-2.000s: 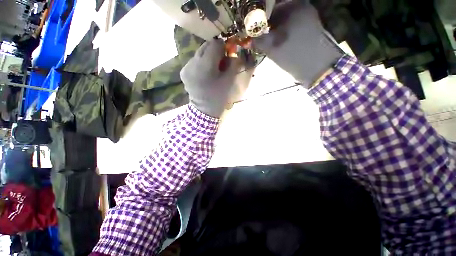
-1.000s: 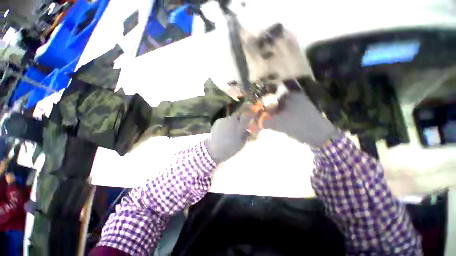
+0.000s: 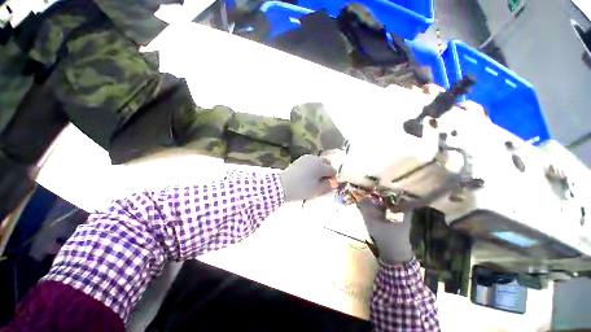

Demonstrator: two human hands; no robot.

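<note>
The white sewing machine (image 3: 415, 159) stands at centre right, its needle area between my hands. My left hand (image 3: 306, 177), in a grey glove with bare fingertips, is just left of the needle area. My right hand (image 3: 389, 228), also gloved, is just right of it and below the machine head. Whatever is at my fingertips is too small and blurred to tell. A strip of joined camouflage pieces (image 3: 259, 137) runs left from the machine head behind my left hand. More dark and camouflage pieces (image 3: 447, 249) lie right of my right hand.
Bundles of camouflage and dark pieces (image 3: 104, 78) cover the left table. Blue crates (image 3: 502, 91) stand behind the machine, with dark fabric (image 3: 369, 39) near them. A dark rectangle with a pale rim (image 3: 499, 290) lies at right. The white table's front edge (image 3: 278, 290) is below my hands.
The view has swung, showing more of the machine and the blue crates behind it. My hands remain by the needle area, and the camouflage strip still runs left.
</note>
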